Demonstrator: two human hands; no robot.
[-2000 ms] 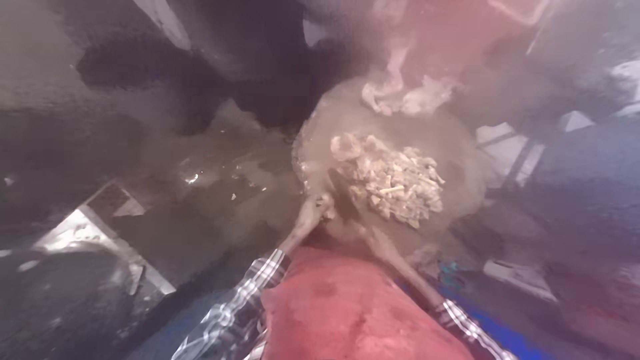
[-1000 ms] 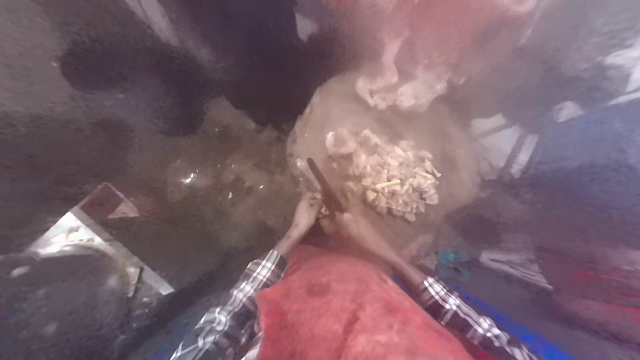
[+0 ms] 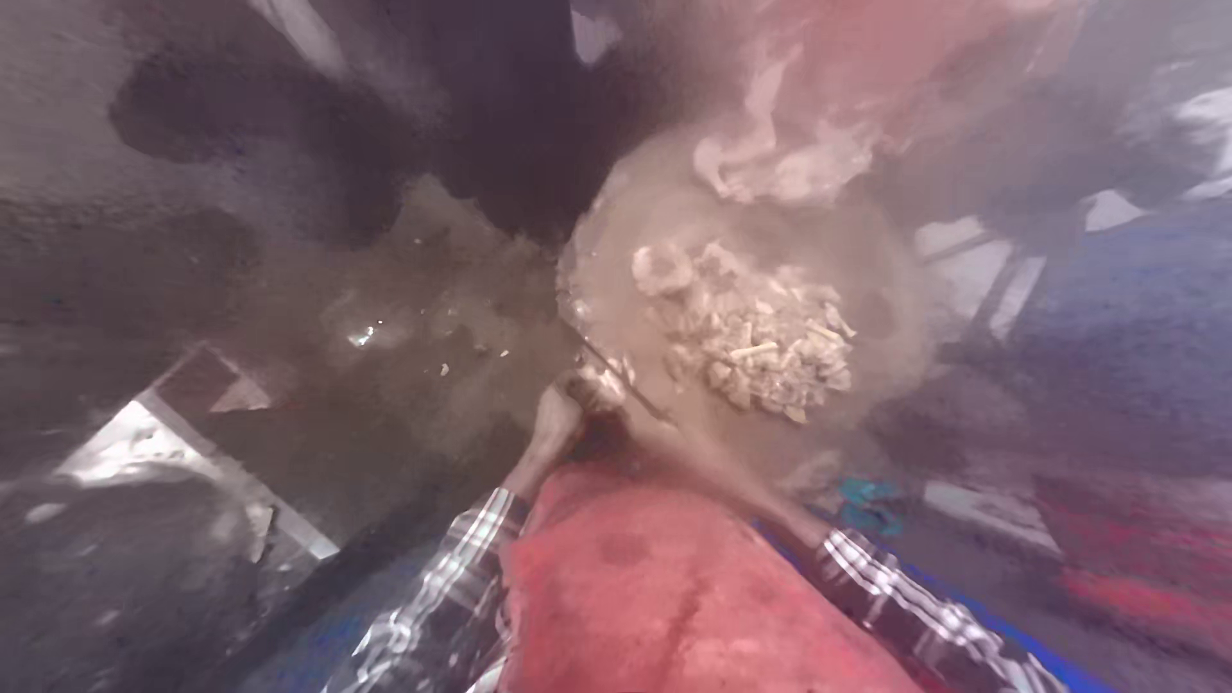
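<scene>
A heap of pale chopped pieces, too blurred to name surely, [image 3: 770,337] lies on a large round, light-brown board or block [image 3: 866,298]. My left hand [image 3: 573,399] is at the near left edge of the board, beside a small pale piece [image 3: 606,380]; its fingers are blurred. My right hand [image 3: 654,428] is close to it, shut on a knife whose dark, thin blade [image 3: 616,371] points up and left. A red apron [image 3: 674,577] covers my front, just below both hands.
Across the board, a person in red has a hand [image 3: 799,168] near a pale lump at the far edge. A white-edged frame or box [image 3: 221,462] lies on the left. A teal item [image 3: 871,505] is at the right, beside my sleeve. Small bits litter the dark ground.
The right hand has come in from the heap's near side toward my left hand. The dark blade now looks thinner and lies lower than one second ago.
</scene>
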